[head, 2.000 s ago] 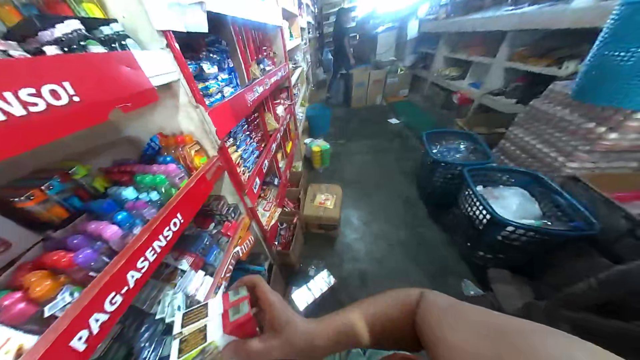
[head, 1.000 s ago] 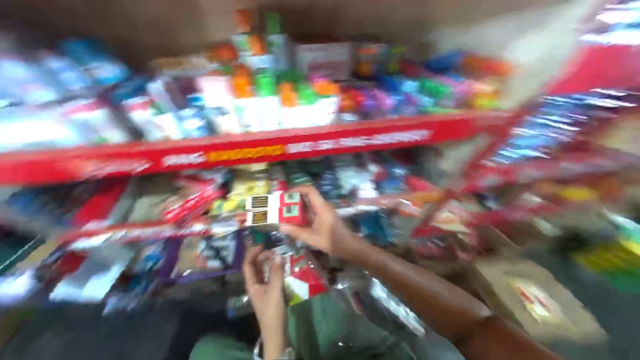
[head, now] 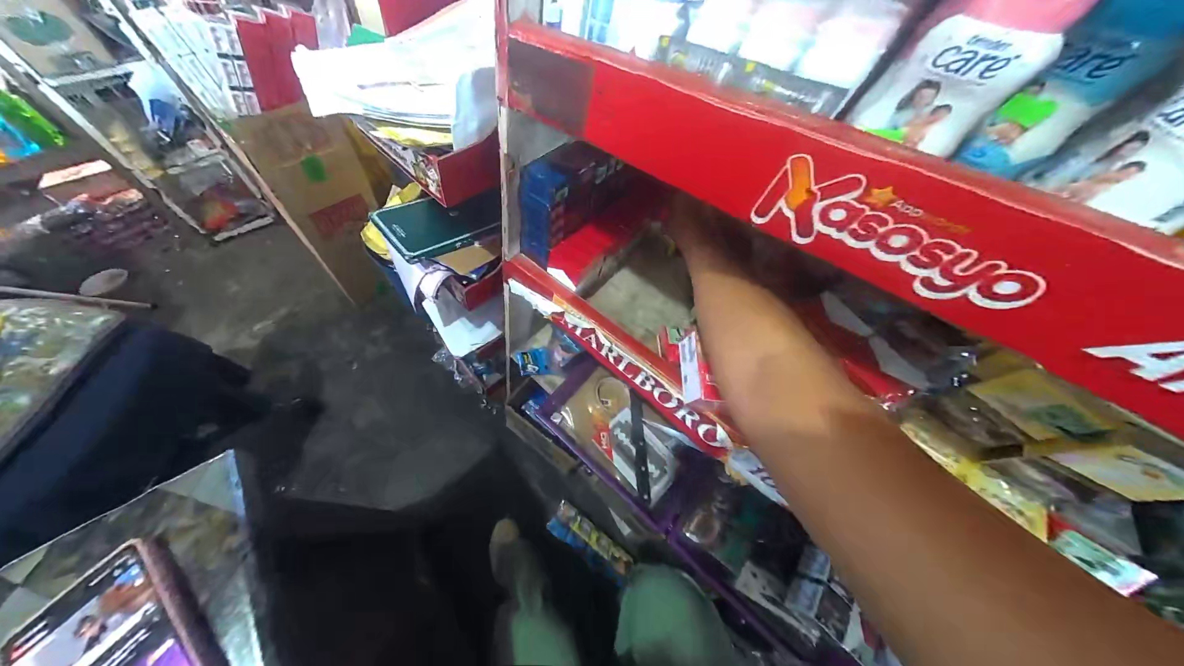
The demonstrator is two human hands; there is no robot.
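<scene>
My right forearm comes in from the lower right and reaches into a shelf compartment, under a red front panel (head: 638, 102) that bears writing. My right hand (head: 683, 220) is in shadow there, its fingers mostly hidden, so what it holds cannot be told. Left of it are blue boxes (head: 546, 208) and a red surface (head: 606, 242). Small red-and-white packs (head: 692, 365) stand by the forearm, behind a red Marlboro shelf strip (head: 638, 379). My left hand is out of view.
White Care bottles (head: 971, 65) stand on the upper shelf. A dark green flat case (head: 444, 225) and papers jut out left of the shelf post. A cardboard box (head: 305, 185) stands behind. At lower left, a phone (head: 120, 610) lies on a glass-like surface.
My right hand, earlier around a red-and-white pack outside the shelf, has moved into the compartment. My left hand, visible one second ago, has left the view. The view has swung strongly.
</scene>
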